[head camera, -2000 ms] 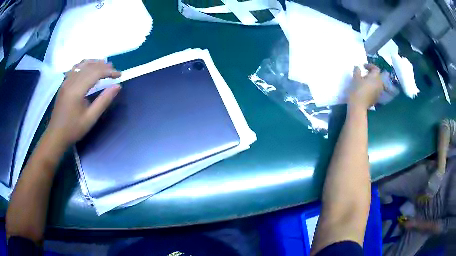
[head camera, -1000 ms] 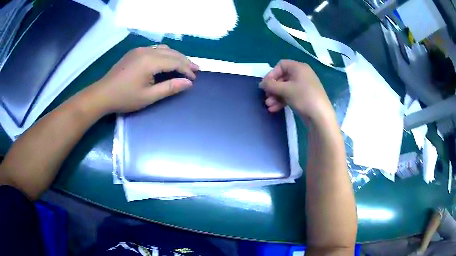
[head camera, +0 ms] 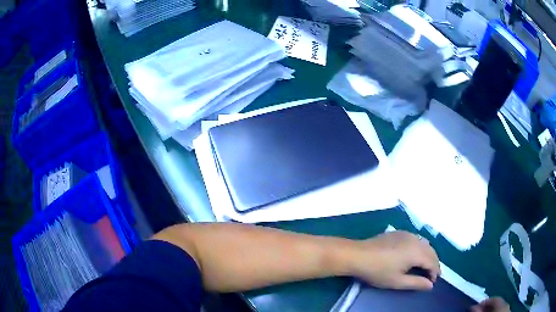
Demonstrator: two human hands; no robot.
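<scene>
A dark grey tablet back cover (head camera: 396,300) lies on white sheets at the bottom edge, mostly cut off. My left hand (head camera: 399,261) rests over its far left part, fingers curled, a gap between thumb and fingers, nothing seen in it. Of my right hand (head camera: 491,305) only fingertips show at the bottom edge, by the cover's far right part; whether they hold anything is hidden. A second dark cover (head camera: 292,155) lies on white sheets (head camera: 381,198) beyond my left forearm, untouched.
White sheets (head camera: 445,170) are piled right of the second cover. Packed white bundles (head camera: 204,70) and a handwritten sign (head camera: 302,39) lie farther back. A black cylinder (head camera: 492,76) stands far right. A strap loop (head camera: 521,268) lies at right. Blue totes (head camera: 110,158) hold upright parts at left.
The view has swung left, so the worked cover and both hands sit lower right. My right hand went from the loose white sheets to the cover's camera corner; now it is mostly out of picture.
</scene>
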